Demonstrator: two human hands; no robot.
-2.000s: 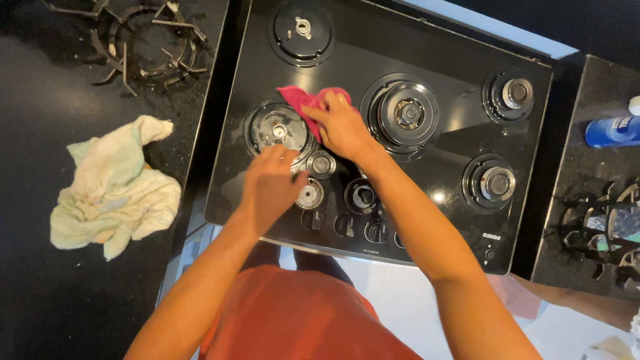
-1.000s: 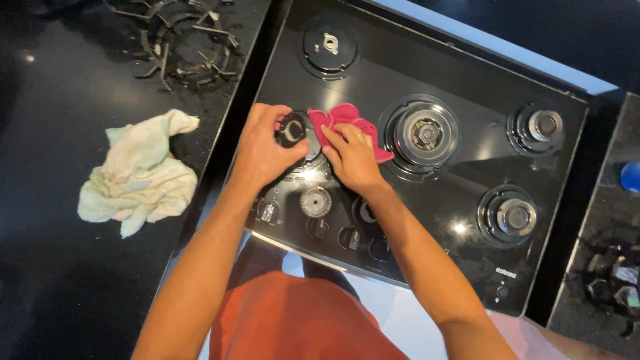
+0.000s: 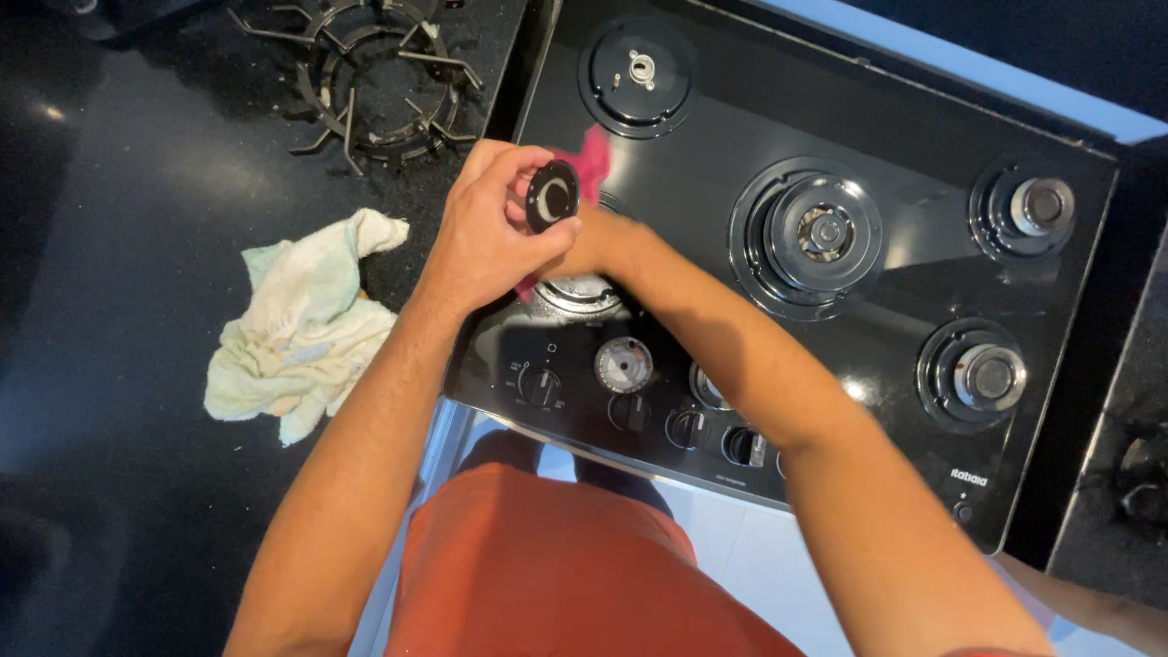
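Between the fingers and thumb of my left hand [image 3: 488,224] is a small black burner cap [image 3: 552,196], tilted up over the left side of a black glass gas cooktop [image 3: 712,164]. My right hand [image 3: 584,242] is just behind and below it, partly covered by my left hand, with a pink cloth [image 3: 595,160] showing above and below it. Under that hand the front left burner seat [image 3: 584,294] shows in part and looks wet. A loose round metal burner part [image 3: 624,365] lies near the control knobs [image 3: 540,388]. The rear left burner [image 3: 641,68] has its cap off.
A crumpled pale towel [image 3: 310,319] and a black pan support [image 3: 388,82] lie on the dark counter to the left. The large central burner [image 3: 826,233] and two right burners [image 3: 1042,205] carry their parts. Another pan support [image 3: 1145,479] sits at the far right edge.
Two seconds ago my left hand held no visible cap; one second ago it held one. Since then my right hand has moved left with the pink cloth, behind my left hand.
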